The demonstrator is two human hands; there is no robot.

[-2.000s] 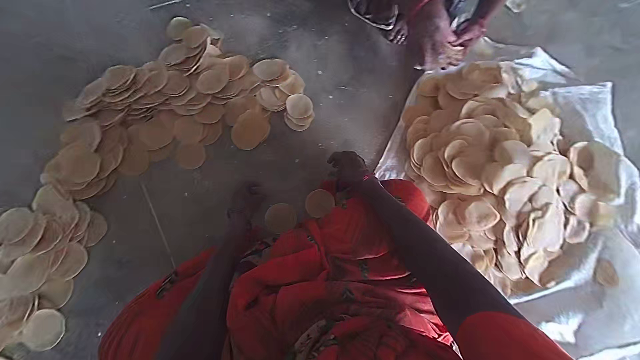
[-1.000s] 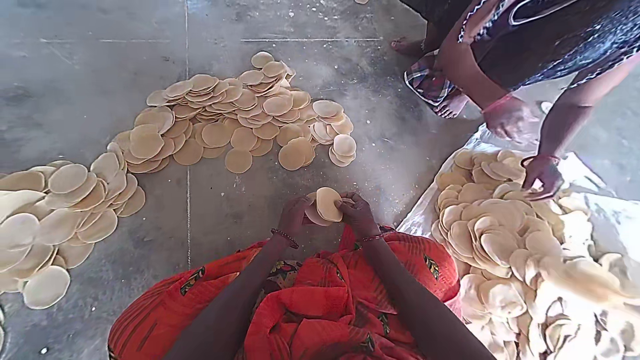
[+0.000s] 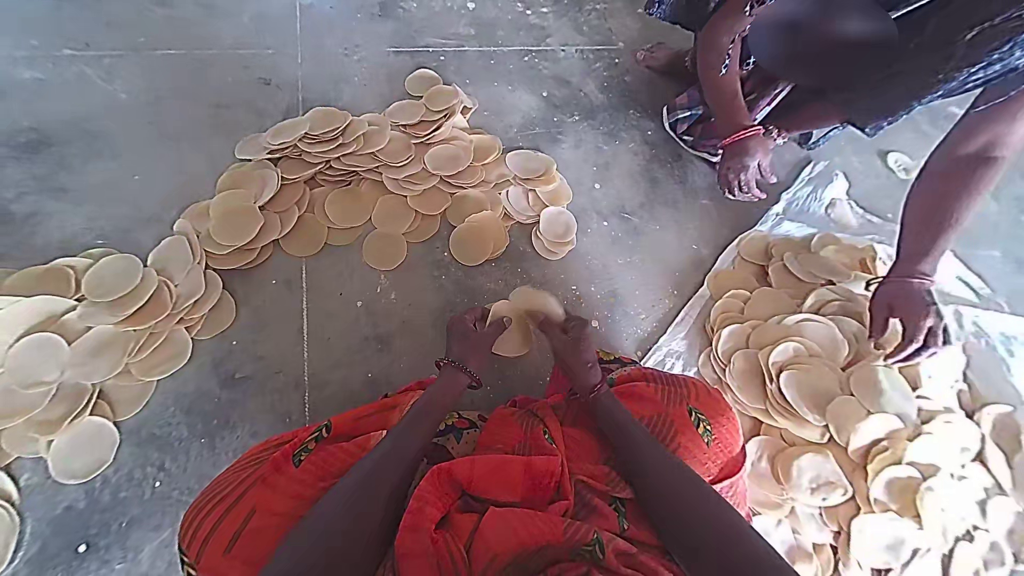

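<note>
Between my two hands, in front of the red patterned cloth over my lap, are a few thin round pale dough discs (image 3: 512, 334). My left hand (image 3: 474, 340) grips them at their left edge, thumb on top. My right hand (image 3: 572, 344) holds the right side, where one blurred disc (image 3: 538, 302) is lifted. Beyond my hands, a long overlapping spread of similar discs (image 3: 348, 206) lies on the grey floor. It runs down to the left into a thicker heap (image 3: 104, 356).
On the right, a large pile of discs (image 3: 800, 344) rests on a white plastic sheet (image 3: 680, 324). A co-worker crouches at the top right, one hand (image 3: 908, 320) over that pile and the other hand (image 3: 746, 166) above the floor. A single disc (image 3: 902, 164) lies behind the sheet.
Two seconds ago my hands were apart, with separate discs near them; now both hold discs together. The co-worker's left-side hand has moved left, away from the pile. The view has shifted.
</note>
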